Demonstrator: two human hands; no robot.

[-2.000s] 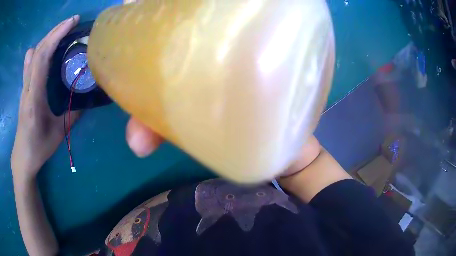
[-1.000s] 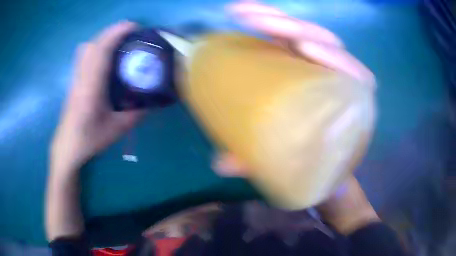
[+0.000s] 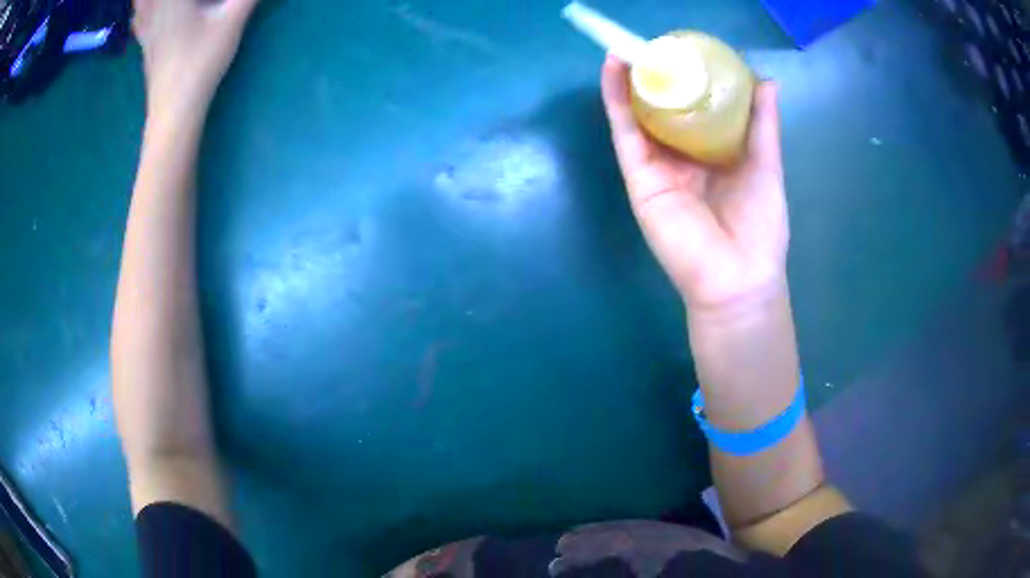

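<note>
The glue bottle (image 3: 714, 119), with yellow-amber liquid inside, is in my right hand (image 3: 706, 209) at the upper right. Its cream-white nozzle (image 3: 604, 31) points up and to the left. My right palm faces up around the bottle. My left hand (image 3: 194, 34) is at the top left, cut off by the picture's upper edge. Its fingertips are out of view, so whether it holds anything cannot be told.
The dark green bench top (image 3: 452, 373) fills most of the view, with bright reflections. Dark shiny items (image 3: 57, 40) lie at the top left corner. Part of a bright blue bin (image 3: 815, 14) shows at the top right. Grey floor shows at the lower right.
The bottle has moved up and away from the camera in my right hand. My left hand has moved up to the top edge, and the loudspeaker unit it held no longer shows.
</note>
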